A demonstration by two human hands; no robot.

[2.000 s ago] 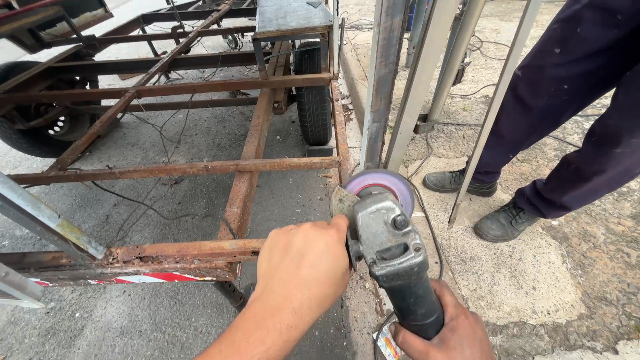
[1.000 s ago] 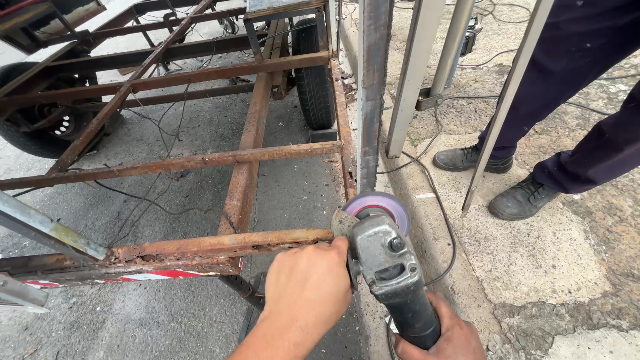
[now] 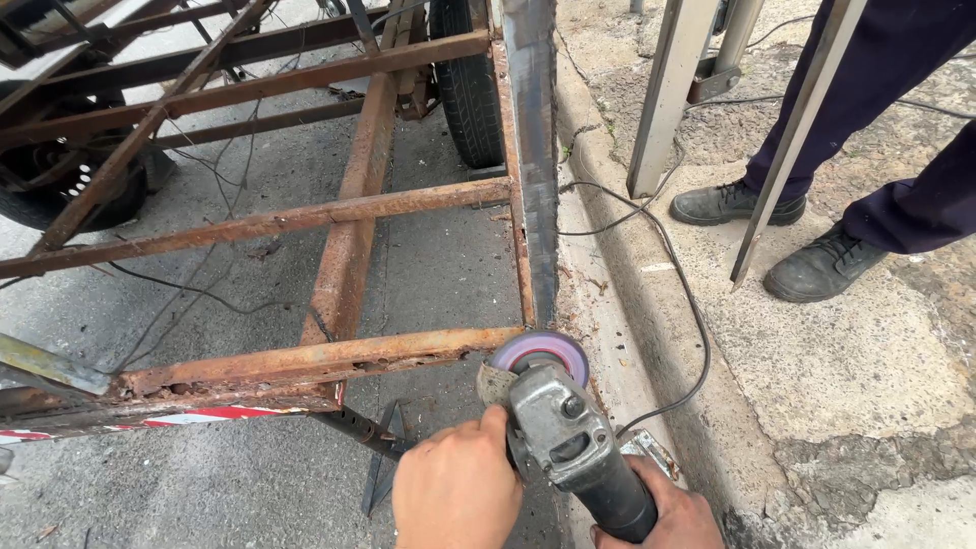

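An angle grinder [image 3: 568,427] with a purple abrasive disc [image 3: 543,357] lies between my two hands. My left hand [image 3: 461,480] grips it at the left of the head, beside the disc guard; what its fingers close on is partly hidden. Around the black body at the bottom is my right hand [image 3: 675,507]. The disc is at the corner of a rusty steel frame [image 3: 328,357], where a cross tube meets the upright grey steel bar [image 3: 534,152]. Whether the disc touches the metal cannot be told.
A person's dark work shoes [image 3: 823,263] stand on the pavement at the right, behind a slanting metal bar [image 3: 801,137]. A black cable [image 3: 698,328] loops over the kerb [image 3: 640,290]. Tyres [image 3: 469,99] stand under the frame. A metal support stand [image 3: 381,450] is below its near edge.
The grinder and both hands have moved toward the frame's right corner, near the foot of the upright bar. Both hands stay on the tool.
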